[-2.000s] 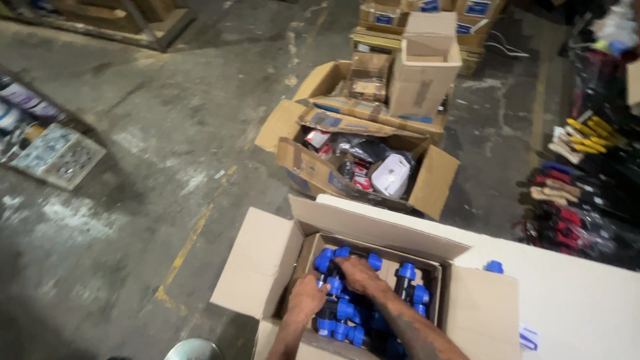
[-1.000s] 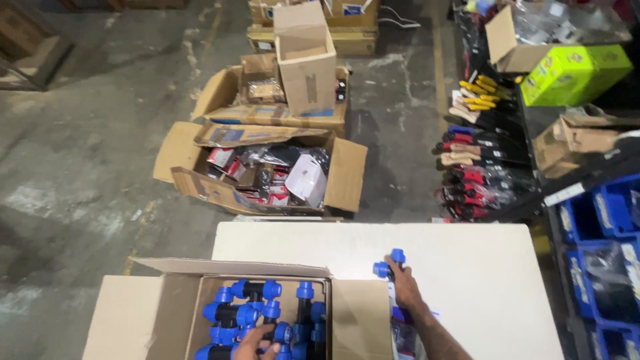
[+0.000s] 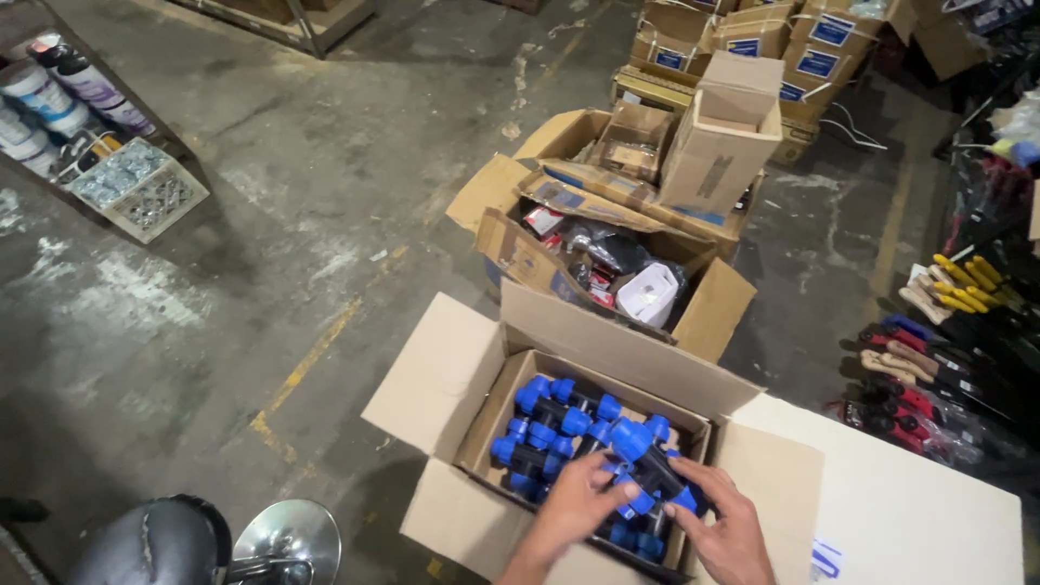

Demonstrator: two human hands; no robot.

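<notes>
An open cardboard box [image 3: 463,479] holds several black pipe fittings with blue caps [image 3: 552,416]. Above its right part, a black tee-shaped compression fitting with blue end caps [image 3: 656,470] is held between both hands. My left hand [image 3: 581,500] grips its lower left cap with thumb and fingers. At the other side, my right hand [image 3: 723,516] has its thumb and fingers around the lower right end. Part of the box's contents is hidden behind the hands and the fitting.
A white table [image 3: 910,496] extends right of the box. Beyond stands an open carton [image 3: 715,309] with mixed packaged goods. A black padded stool [image 3: 154,544] is at lower left. Tools with yellow handles [image 3: 967,284] lie at right, and a crate [image 3: 146,195] sits at left.
One second ago my right hand held a blue-capped fitting over the white table, with my left hand in the box. Now both hands meet on a fitting above the box. The view has swung left.
</notes>
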